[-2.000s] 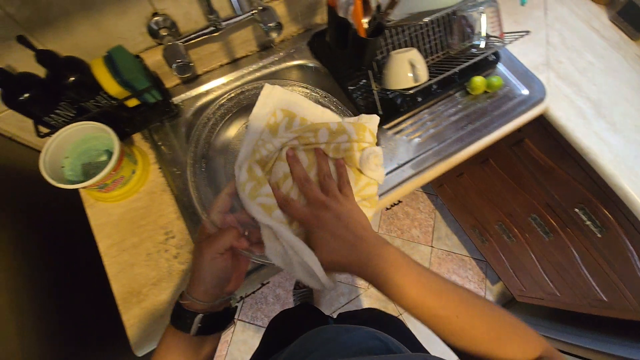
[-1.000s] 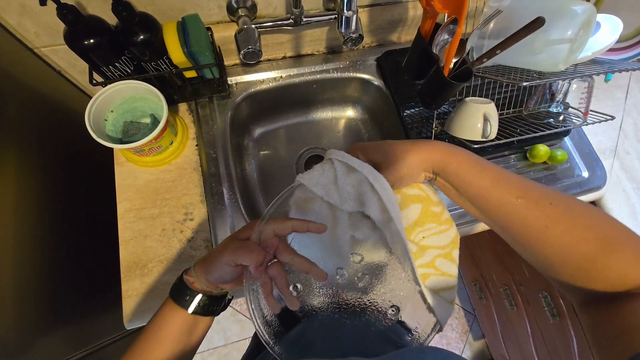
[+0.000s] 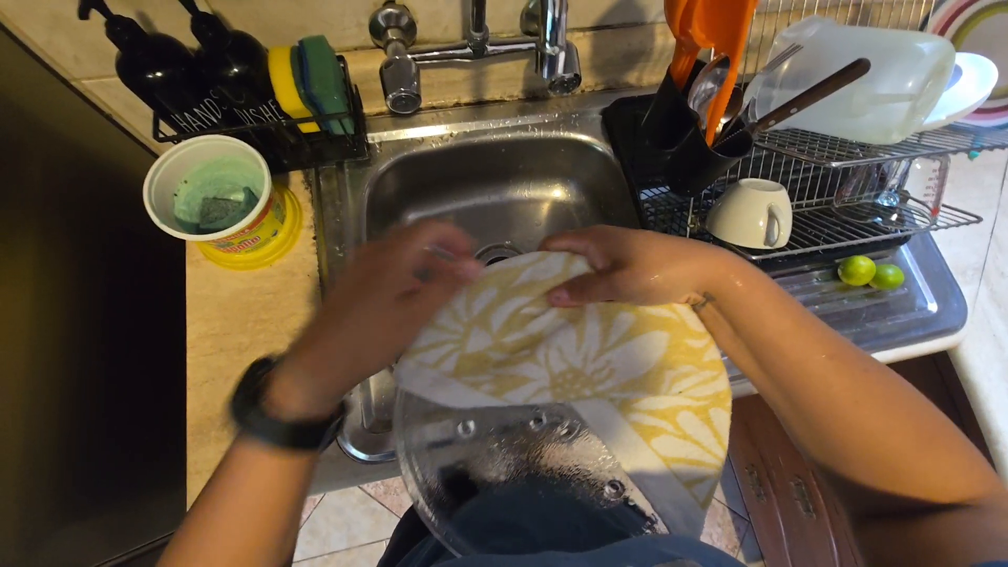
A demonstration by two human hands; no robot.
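A round clear glass plate [image 3: 504, 457], wet with drops and with small round feet, is tilted between the sink and my body. A yellow and white floral cloth [image 3: 567, 354] lies over its far part and right side. My right hand [image 3: 606, 268] grips the plate's far edge through the cloth, thumb on top. My left hand [image 3: 409, 291], blurred, is at the cloth's upper left edge with its fingers partly curled; whether it grips anything cannot be told. The steel sink [image 3: 504, 181] lies beyond.
Left of the sink stand a white and yellow tub [image 3: 209, 189] and a caddy [image 3: 339, 150] with black pump bottles and sponges. The faucet [image 3: 480, 51] is behind. On the right are a dish rack [image 3: 835, 228] with utensils, an upturned cup [image 3: 752, 213] and two limes [image 3: 870, 273].
The cloth now covers the plate's far part, where much of the glass was bare one second ago. My left hand has moved from the plate's left side to its far edge.
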